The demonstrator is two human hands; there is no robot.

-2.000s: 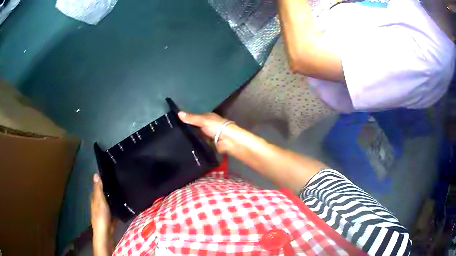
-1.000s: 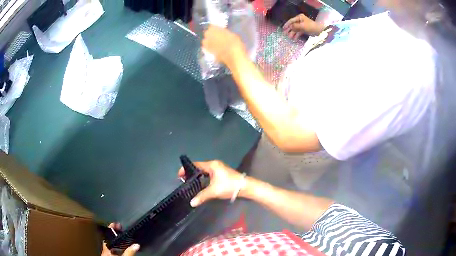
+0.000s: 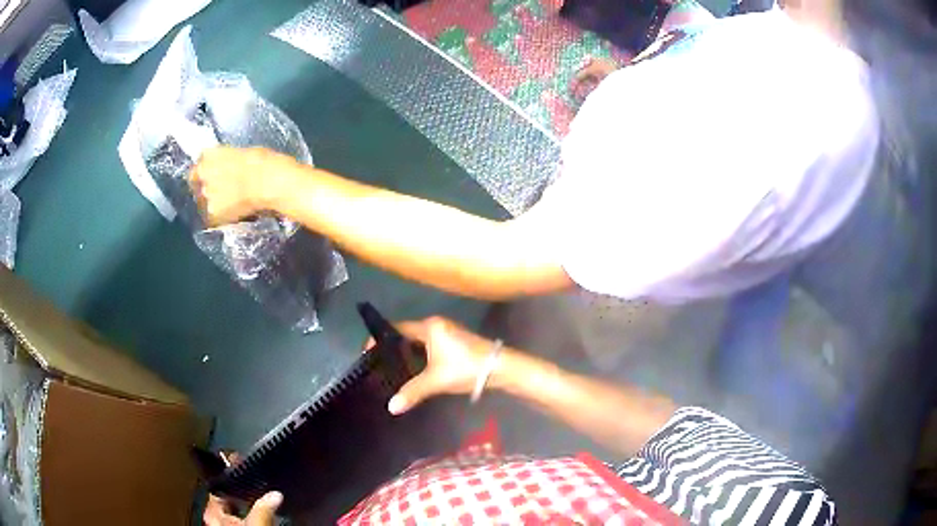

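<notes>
A black heatsink housing (image 3: 329, 431) is held tilted at the bench's front edge, its comb-like fins along the upper edge. My right hand (image 3: 442, 365) grips its right end, thumb on the near face. My left hand (image 3: 241, 505) grips its lower left end and is partly cut off by the bottom edge. A co-worker's hand (image 3: 234, 185) holds a clear bubble bag (image 3: 262, 247) over the bench at upper left, on top of or against another pale bag.
An open brown carton (image 3: 113, 442) stands at lower left with clear wrap inside. A bubble wrap strip (image 3: 411, 87) crosses the green bench (image 3: 134, 298). A red-green mat (image 3: 503, 46) lies behind. The co-worker (image 3: 719, 164) stands at right, one arm stretched across.
The co-worker's arm has swung left with the bubble bag, from the bubble wrap strip to the pale bags. The housing, first shown smooth inside up, is turned fins up and stays in both my hands.
</notes>
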